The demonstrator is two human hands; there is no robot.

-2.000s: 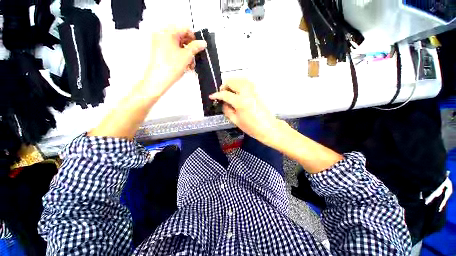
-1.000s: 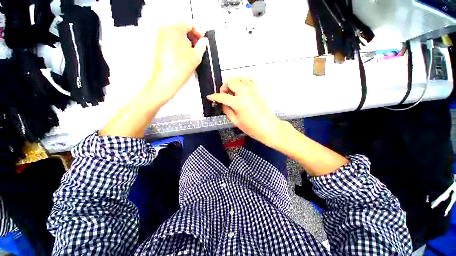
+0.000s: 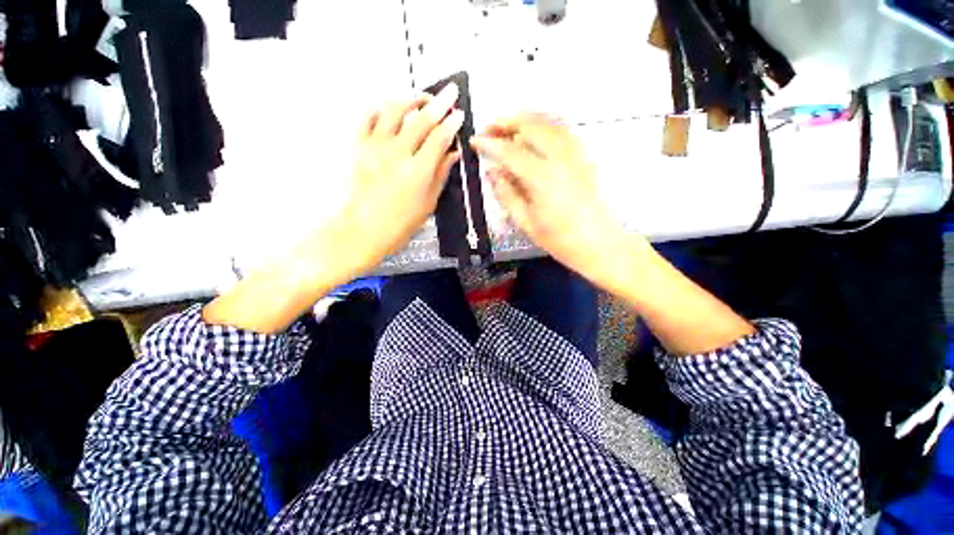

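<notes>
A black zipper (image 3: 468, 199) with a white tooth line lies on a black fabric strip (image 3: 450, 225) near the table's front edge, its lower end over the marked band. My left hand (image 3: 403, 172) lies flat over the strip's left side, fingertips on its upper part. It presses rather than grips. My right hand (image 3: 539, 178) is just right of the zipper, fingers bent and slightly blurred; fingertips are close to the tooth line, and I cannot tell whether they touch it. The slider shows near the zipper's lower end.
A zipper bundle (image 3: 711, 57) lies at upper right, beside brown tabs (image 3: 676, 136). Zippered black pieces (image 3: 173, 115) are piled at left. A plain black stack (image 3: 262, 16) is at the top. The white machine head (image 3: 826, 42) is at upper right. Black straps (image 3: 767, 167) cross the table edge.
My left hand has flattened and moved down onto the strip. My right hand has moved up and right from the zipper's lower end, uncovering it. The strip sits slightly lower and further right.
</notes>
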